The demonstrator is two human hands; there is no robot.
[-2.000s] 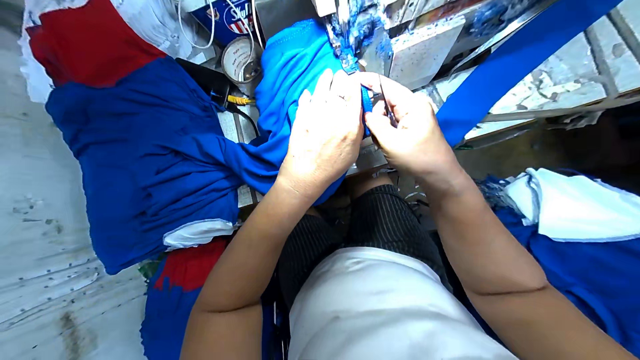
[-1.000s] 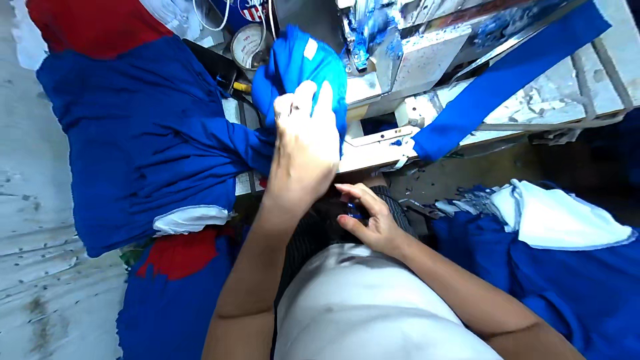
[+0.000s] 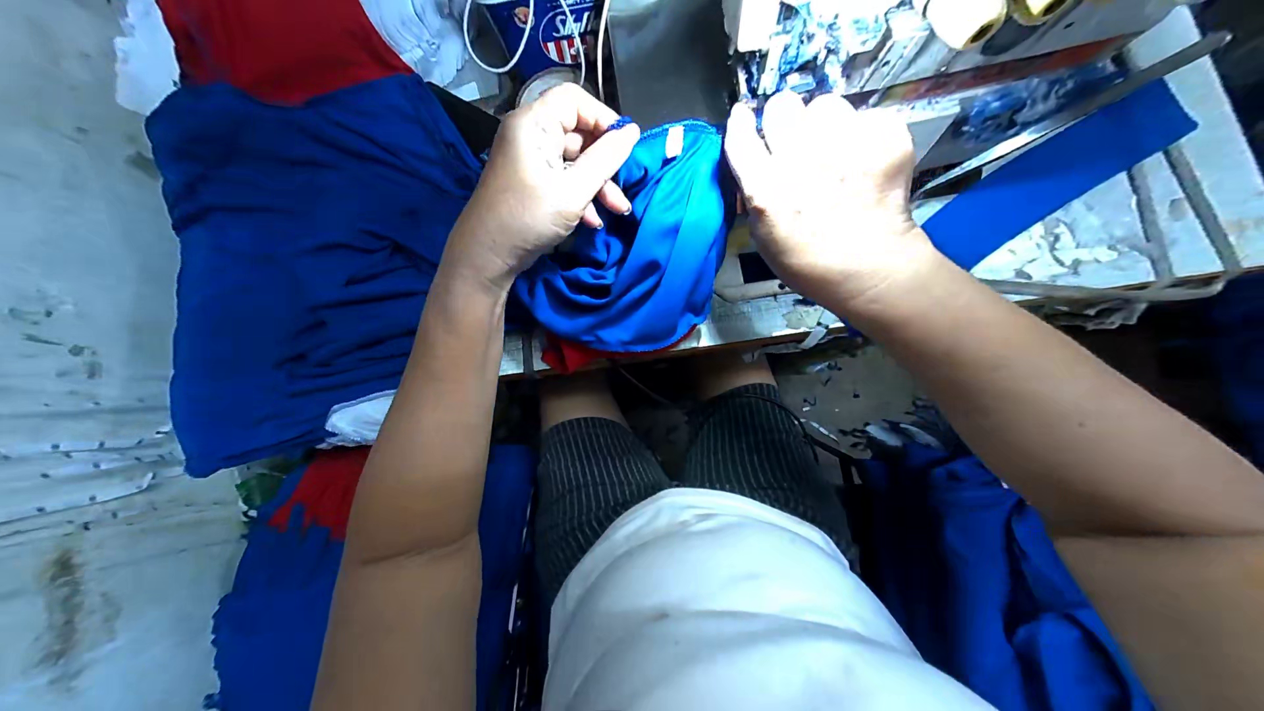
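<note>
A bright blue fabric piece with a small pale label on its upper edge lies at the front of a sewing machine. My left hand pinches a dark blue bit at the fabric's upper left edge between thumb and forefinger. At the fabric's upper right edge is my right hand, its fingertips beside the machine's lint-covered front; whether they grip the cloth is hidden. Red cloth shows beneath the blue piece. A blue fabric strip slants across the machine table to the right of my right hand.
Blue and red garments are piled on the left. More blue cloth hangs low on the right. A printed tub and white cords stand behind my left hand. A bent metal rod runs along the table's right edge.
My right hand has risen from near my lap to the machine's front. My left hand has moved off the top of the blue fabric to its left edge. The white cloth at right is out of view.
</note>
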